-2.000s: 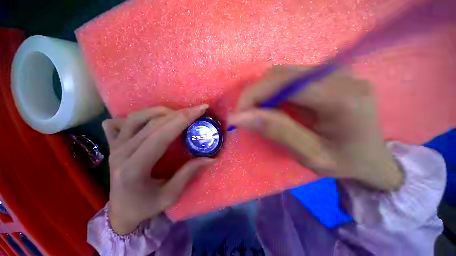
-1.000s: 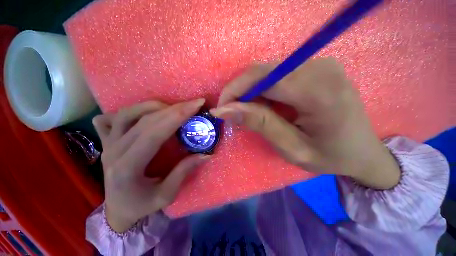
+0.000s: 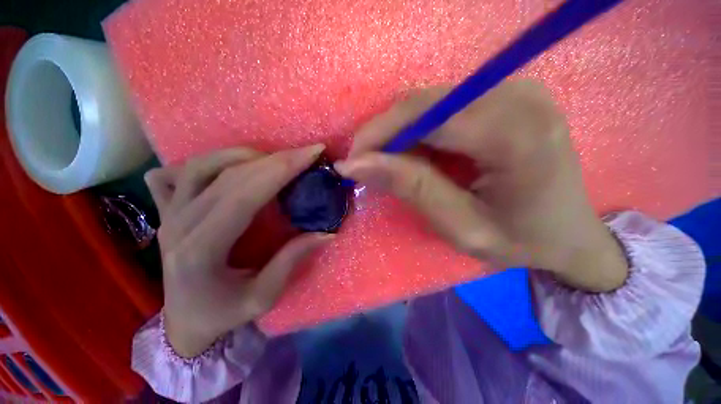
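Observation:
A round watch head [image 3: 315, 199] lies on the pink-red foam pad [image 3: 277, 75], its upper face dark. My left hand [image 3: 225, 229] holds it from the left, with fingertips at its top edge and the thumb at its bottom edge. My right hand [image 3: 490, 181] grips a slim blue-violet stick [image 3: 490, 79] like a pen. The stick's tip is at the upper right rim of the watch head, partly hidden by my fingertips. A small bright glint shows on the foam just right of the rim.
A thick translucent tape roll [image 3: 95, 114] stands left of the pad. A small shiny dark piece [image 3: 130, 221] lies below it. A red crate [image 3: 63, 284] fills the lower left. A blue surface [image 3: 506, 308] shows below the pad, beside pink striped sleeves.
The watch face was lit blue-white and is now dark. The stick's tip has moved left from beside the watch onto its upper right rim. The view has shifted slightly.

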